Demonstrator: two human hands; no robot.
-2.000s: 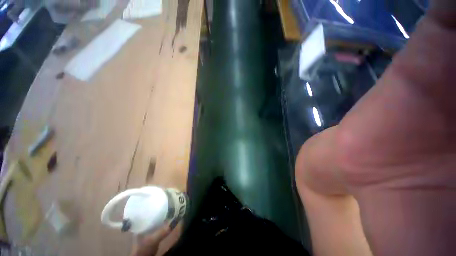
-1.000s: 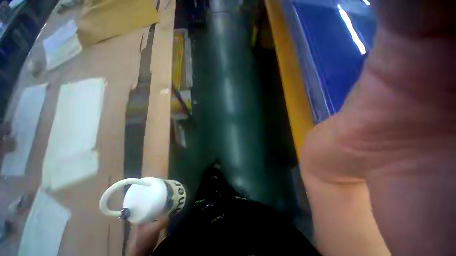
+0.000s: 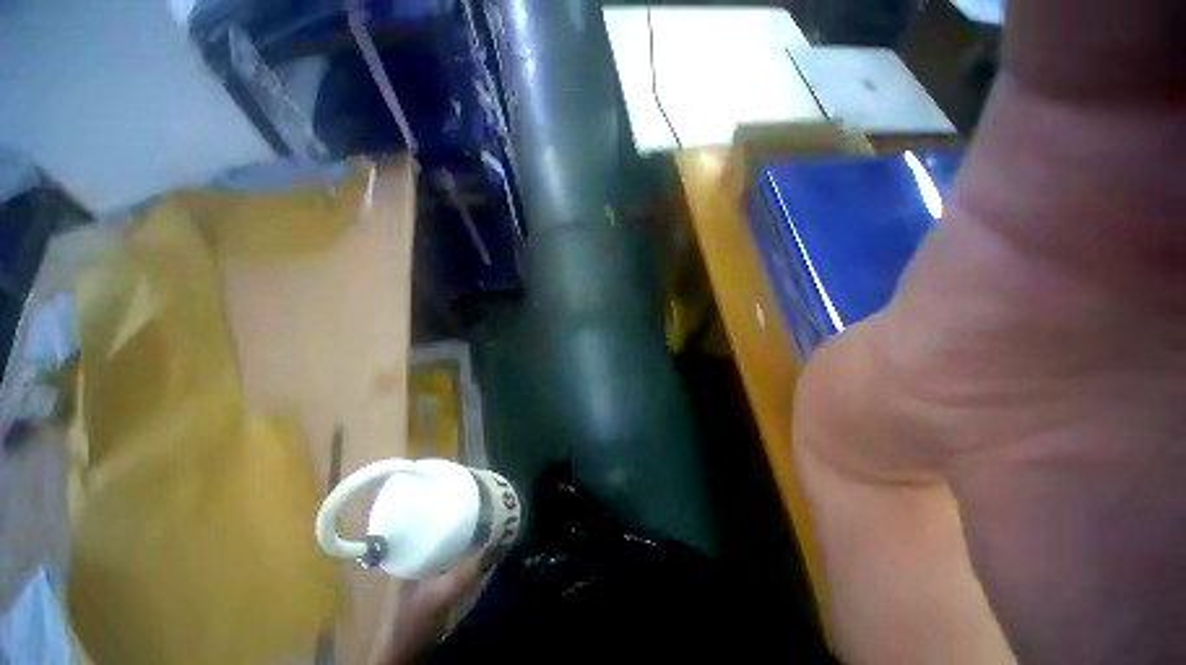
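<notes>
A white insulated mug (image 3: 427, 522) with a large loop handle and dark lettering on its side is at the lower left of centre. My left hand (image 3: 432, 608) holds it from below, with the fingers mostly hidden by the mug. My right hand (image 3: 1041, 351) is very close to the camera and fills the right side. Its palm and wrist show, the fingers are cut off or hidden, and I cannot tell whether it holds anything.
Brown paper (image 3: 195, 481) lies on the wooden table (image 3: 312, 286) at left. A green floor aisle (image 3: 592, 351) runs ahead. Blue plastic templates (image 3: 845, 227) lie on a wooden-edged bench (image 3: 735, 279) at right. White tabletops (image 3: 709, 72) stand beyond.
The view has moved forward along the aisle. The white sheets on the left table have left view, and brown paper is now beside the mug. Both hands keep much the same pose.
</notes>
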